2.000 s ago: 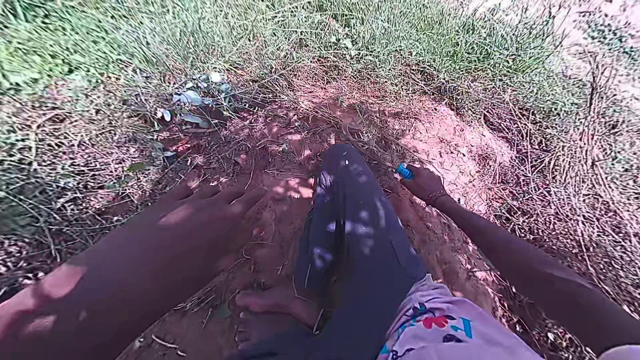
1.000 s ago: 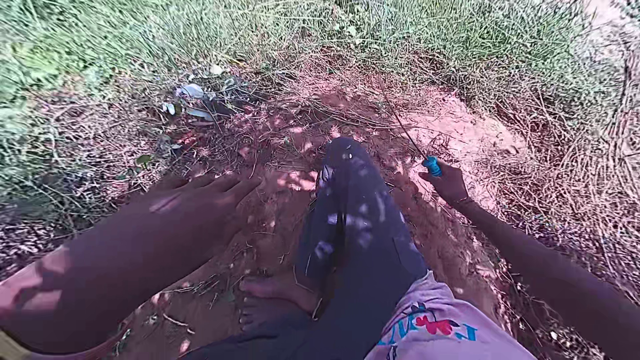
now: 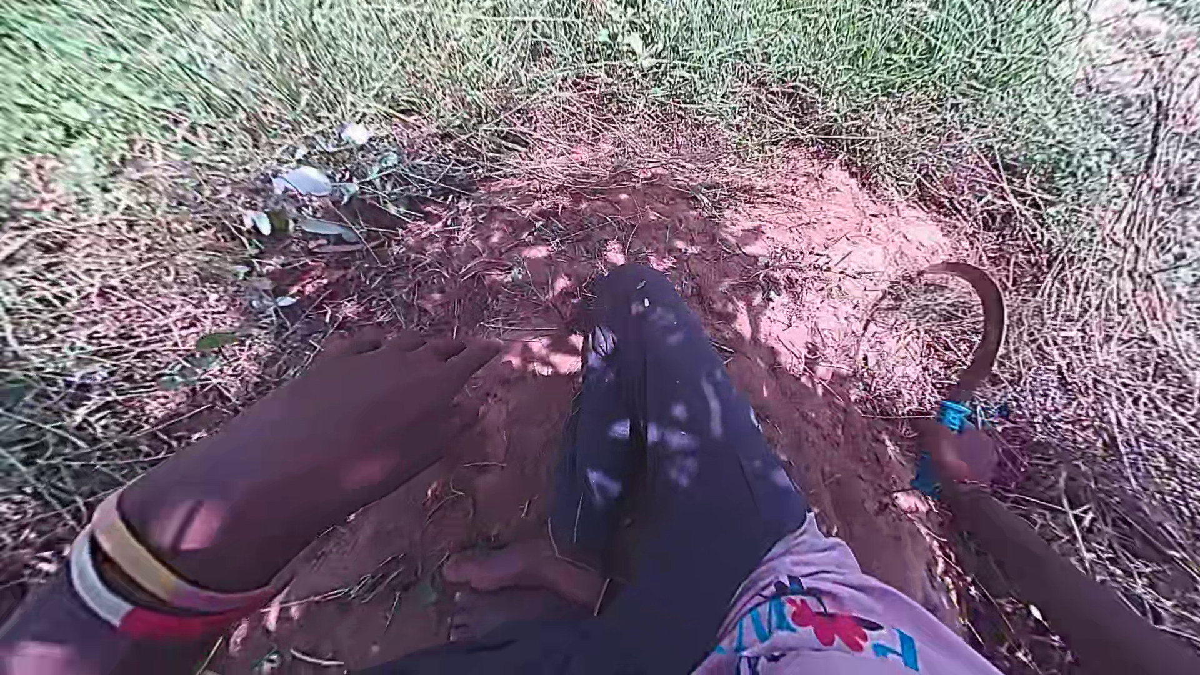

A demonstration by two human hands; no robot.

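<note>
A sickle with a curved metal blade (image 3: 992, 319) and a blue-wrapped handle stands out at the right, my right hand (image 3: 961, 455) closed around its handle. The blade arcs up over dry grass, its tip pointing left. My left hand (image 3: 403, 394) is stretched over the shaded red soil at the left, palm down, fingers slightly apart and holding nothing. Bangles (image 3: 169, 572) ring that wrist. Between the hands rises my bent knee in dark trousers (image 3: 666, 403).
Red soil (image 3: 844, 244) strewn with straw lies ahead, bordered by green grass (image 3: 656, 47). Pale scraps and leaves (image 3: 305, 181) lie at the upper left. Dry stalks (image 3: 1125, 309) cover the right side. A bare foot (image 3: 525, 569) rests below the knee.
My right hand has moved to the right with the sickle, and the blade now shows its full curve. The left hand stays over the soil, with bangles now in view.
</note>
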